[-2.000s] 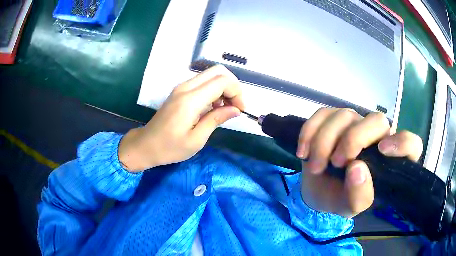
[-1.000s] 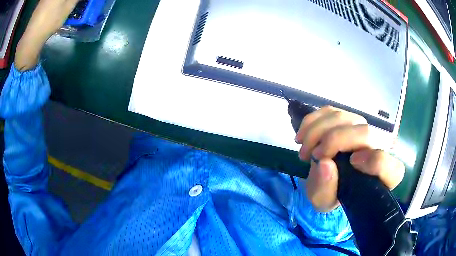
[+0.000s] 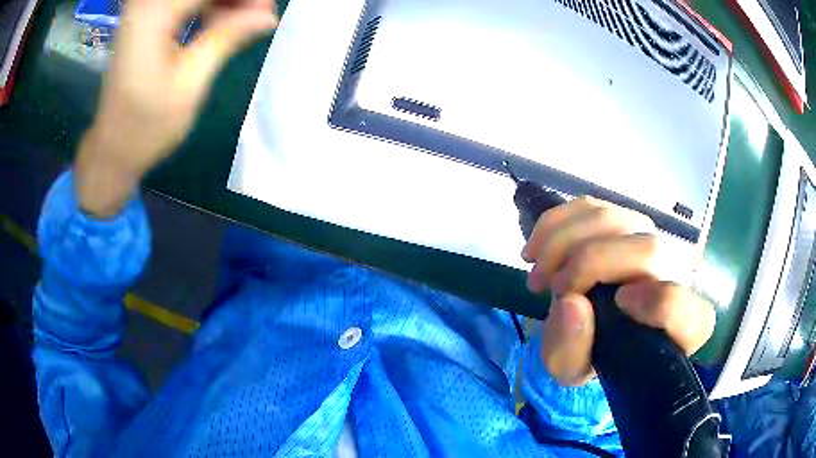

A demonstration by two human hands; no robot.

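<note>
A closed grey laptop [image 3: 528, 98] lies underside up on a white foam sheet [image 3: 295, 170]. My right hand [image 3: 617, 277] holds a black electric screwdriver [image 3: 649, 385]. Its thin metal tip is at the front edge of the laptop's bottom cover, near the middle of that edge. My left hand [image 3: 161, 89] is raised at the upper left, between the blue screw box and the laptop. It is blurred, and I cannot tell whether its fingertips pinch a screw. The blue screw box [image 3: 97, 9] shows only in part behind my left hand.
The work surface [image 3: 201, 201] is glossy green. Clear plastic [image 3: 85, 40] lies by the blue box. Another laptop [image 3: 783, 277] on a white sheet stands at the right edge. Red-edged bases show at the upper right and far left. A black cord trails below my right hand.
My left hand went from the screwdriver tip to the blue box, then came back partway right. My right hand moved the screwdriver tip onto the cover's front edge, where it has stayed since.
</note>
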